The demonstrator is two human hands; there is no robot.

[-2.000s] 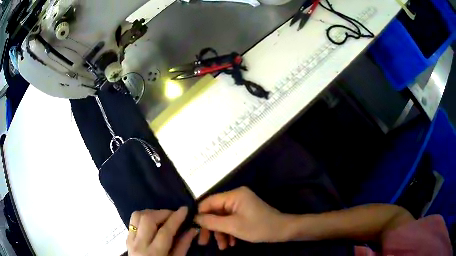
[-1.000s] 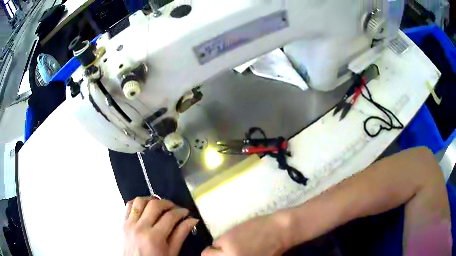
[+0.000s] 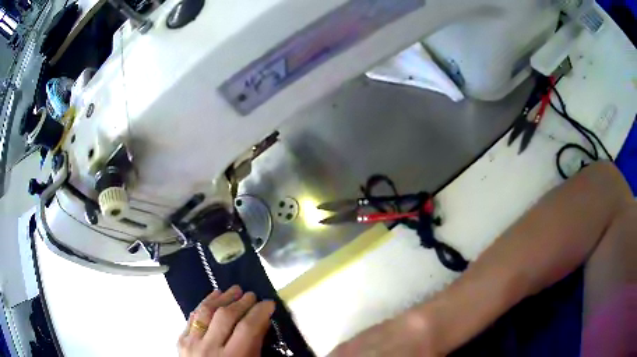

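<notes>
The black fabric panel (image 3: 251, 273) runs from under the needle area of the white sewing machine (image 3: 160, 90) down to the bottom edge of the head view. A thin silver zipper (image 3: 209, 268) lies along it. My left hand (image 3: 227, 324), with a ring, rests flat on the panel over the zipper, its fingers pointing toward the needle. A curved silver zipper with its end (image 3: 282, 346) shows right of my fingers. My right forearm crosses the lower right; my right hand is cut off by the bottom edge. The presser foot is hidden behind an off-white knob (image 3: 227, 247).
Red-handled snips with black cord (image 3: 391, 208) lie on the metal bed, right of the needle. Second snips (image 3: 536, 115) lie at the far right. Yellow tape (image 3: 339, 263) lines the bed edge. A white cloth scrap (image 3: 419, 72) lies under the machine arm.
The view has moved closer to the machine head. My left hand has moved up the panel from its lower end and lies over the zipper. My right hand has dropped out of the picture.
</notes>
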